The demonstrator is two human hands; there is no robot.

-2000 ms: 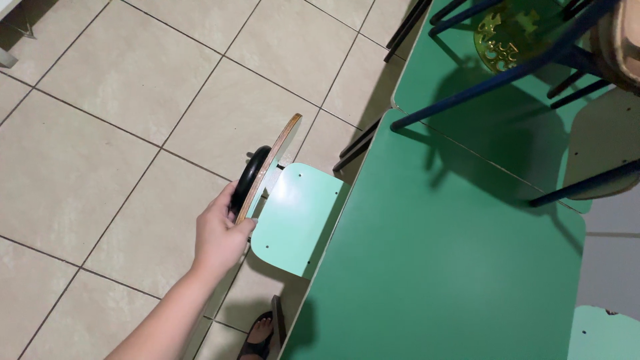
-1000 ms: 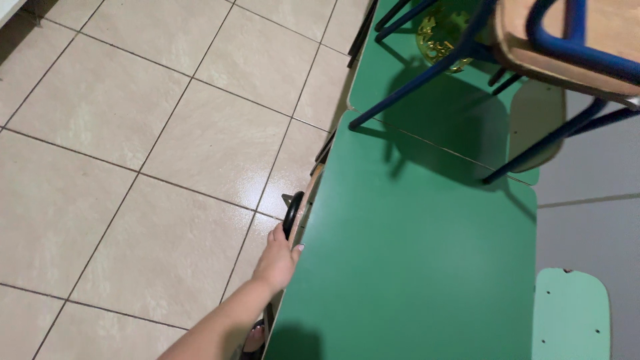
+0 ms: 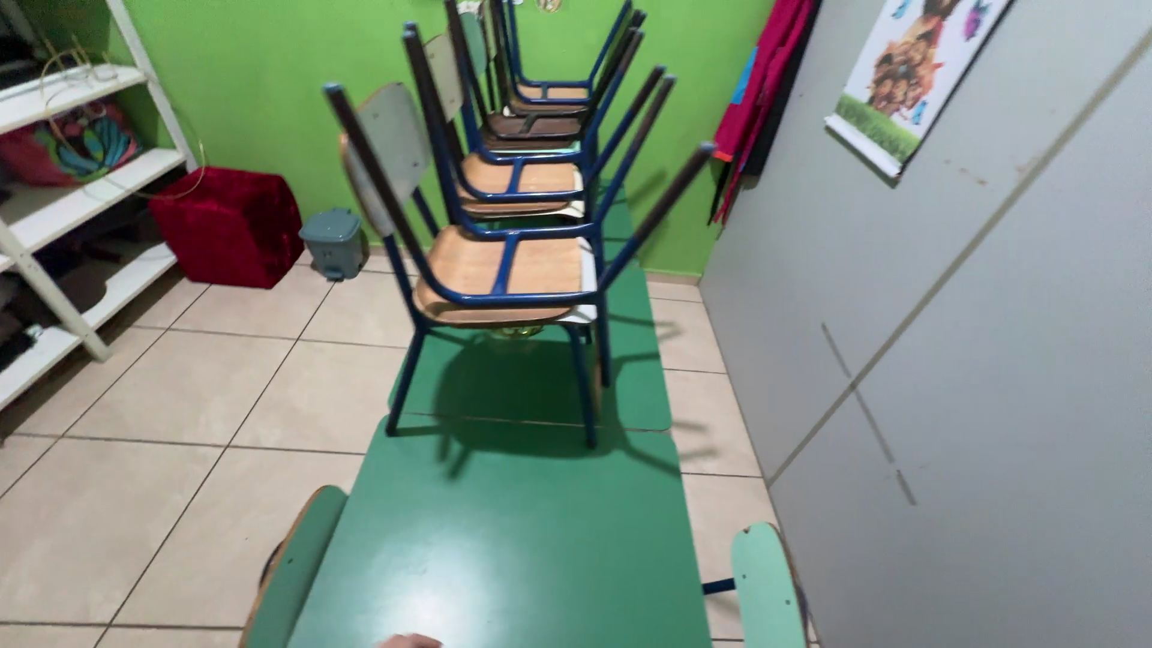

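Observation:
Only a small part of a hand [image 3: 411, 641] shows at the bottom edge, over the near end of the green table [image 3: 522, 531]; which hand it is, and what it does, I cannot tell. A chair with a green backrest [image 3: 301, 562] stands against the table's left side. Another light green chair backrest [image 3: 768, 585] is at the right side. Farther along, chairs with wooden seats and blue metal legs [image 3: 504, 261] are stacked on the tabletops, some of them upside down.
White shelves [image 3: 90, 193] stand at the far left, near a red box-shaped seat [image 3: 229, 225] and a small grey bin [image 3: 334, 243]. A grey wall [image 3: 990, 360] with a hanging poster [image 3: 918, 81] runs along the right. Tiled floor [image 3: 288, 396] lies left of the tables.
The view has swung up toward the stacked chairs and far wall. The hand that held the left chair's backrest in the earlier frames is no longer seen on it.

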